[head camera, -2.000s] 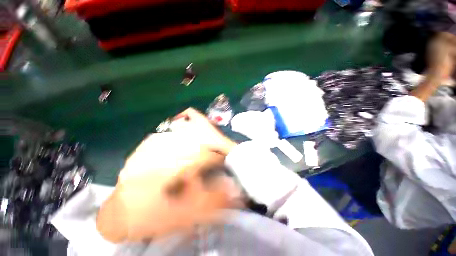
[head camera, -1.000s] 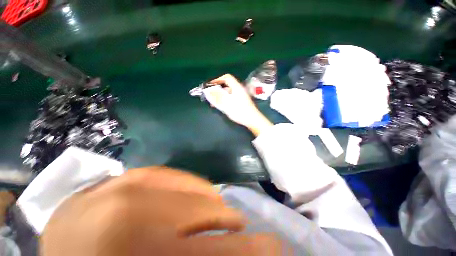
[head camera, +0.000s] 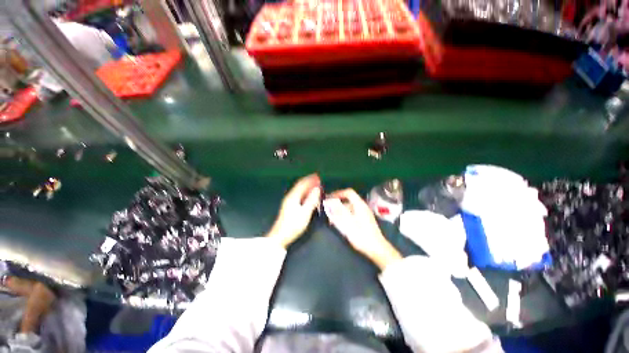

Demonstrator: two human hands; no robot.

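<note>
My left hand [head camera: 299, 209] and my right hand [head camera: 357, 224] meet at the fingertips over the dark green bench. A small, blurred black-and-silver module [head camera: 321, 200] shows between them, pinched by my left fingers. My right fingers hold a small white wipe [head camera: 334, 209] against it. Just right of my right hand stand a clear bottle with a red-and-white label [head camera: 386, 201] and a greyer bottle [head camera: 445, 196]. A thick stack of white wipes [head camera: 508, 215] lies on a blue tray [head camera: 477, 241]. Loose white wipes [head camera: 433, 238] lie beside it.
Black-and-silver heaps lie at left [head camera: 164, 240] and right [head camera: 594, 224]. Two single modules [head camera: 281, 152] [head camera: 377, 146] lie beyond my hands. Red compartment trays [head camera: 334, 31] are stacked behind. A metal post [head camera: 114, 114] slants at left. White strips [head camera: 483, 288] lie near the edge. Another person's arm [head camera: 34, 303] shows lower left.
My left hand has moved from close below the camera up to my right hand, and both now meet at the module. The view has shifted, showing more trays and the post.
</note>
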